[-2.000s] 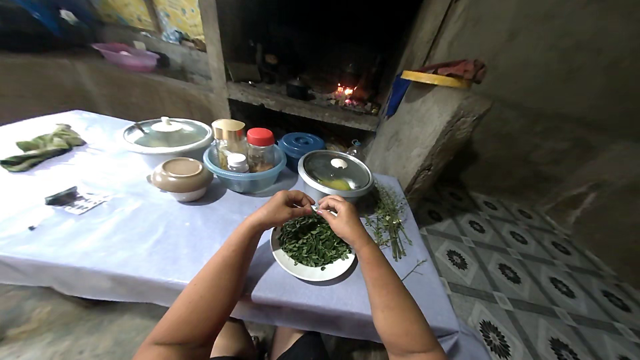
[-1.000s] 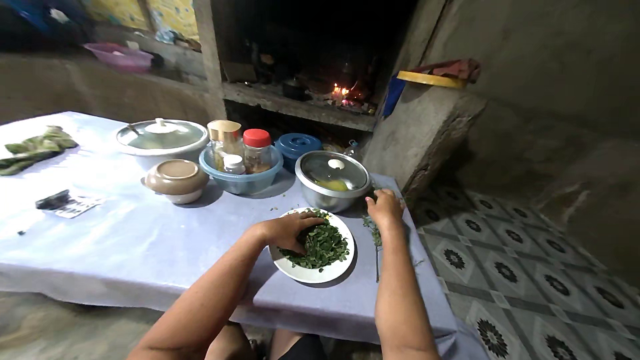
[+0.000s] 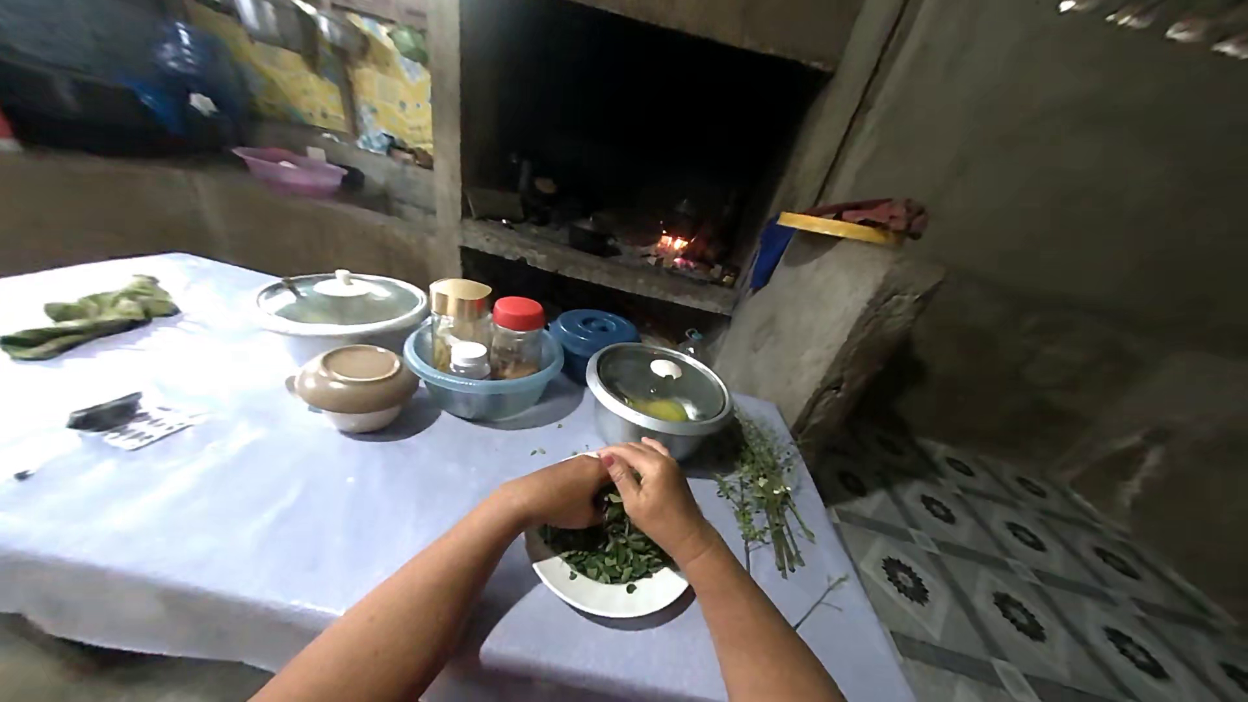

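A white plate (image 3: 624,603) heaped with small green leaves (image 3: 614,554) lies near the table's front edge. My left hand (image 3: 565,490) is over the back left of the heap, its fingers curled down at the leaves; what they hold is hidden. Beside it, my right hand (image 3: 651,487) is above the plate with thumb and fingertips close together, touching or nearly touching the left. Whether anything is between those fingertips cannot be made out. Right of the plate lies a bunch of thin green stems (image 3: 775,507) with some leaves on them.
Behind the plate stands a lidded metal pot (image 3: 663,390). Further left are a blue basin (image 3: 487,395) of jars, a blue lidded container (image 3: 593,336), a brown-lidded bowl (image 3: 357,388), a large lidded dish (image 3: 341,307), a blister pack (image 3: 156,426) and a green cloth (image 3: 93,317). A fire (image 3: 673,244) burns behind.
My right hand has moved left from the stems to above the plate, beside my left hand. My left hand, flat on the leaves a second ago, now has its fingers curled.
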